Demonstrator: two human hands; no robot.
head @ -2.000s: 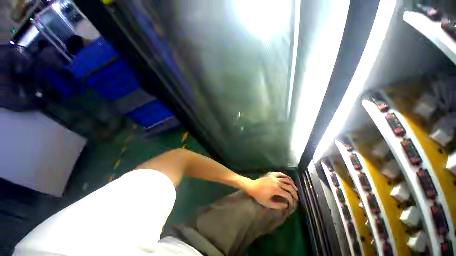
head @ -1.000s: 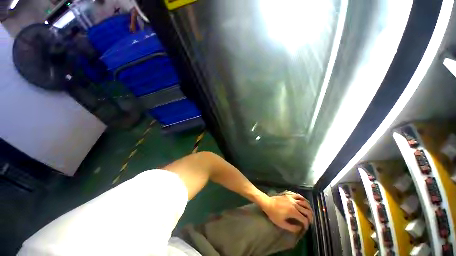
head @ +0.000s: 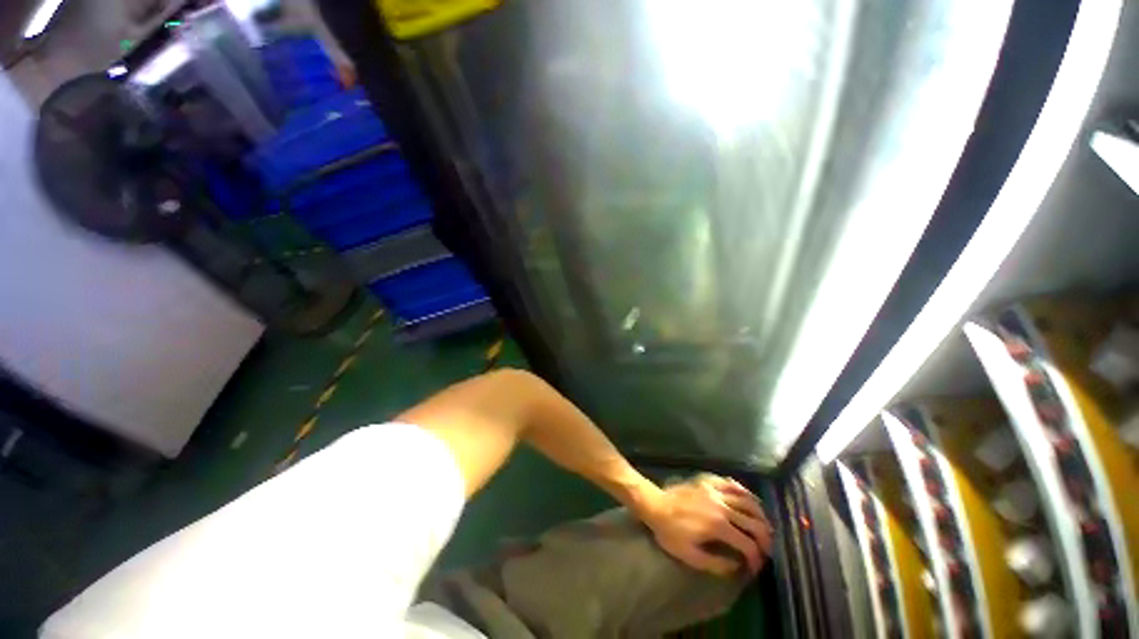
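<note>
My left hand (head: pixel 710 524) rests palm down on my knee in grey-brown trousers (head: pixel 600 577), fingers slightly spread and bent over it, holding nothing. The white-sleeved arm comes from the lower left. My right hand is out of the picture. Right of the knee, rack shelves (head: pixel 1039 431) show white front edges with rows of black and red parts and yellow boards. Small white blocks, apparently power adapters (head: pixel 1029 560), sit on the boards, blurred.
A glass rack door (head: pixel 625 250) in a dark frame stands ahead, beside a glaring tube light (head: pixel 987 268). Blue totes (head: pixel 362 200) are stacked beyond it. A fan (head: pixel 106 156) and a white panel (head: pixel 138 312) are at the left. The green floor has yellow-black lines (head: pixel 327 393).
The view has turned, so the door, shelves and my hand sit further right than at first, and the fan now shows. My left hand has stayed on the knee.
</note>
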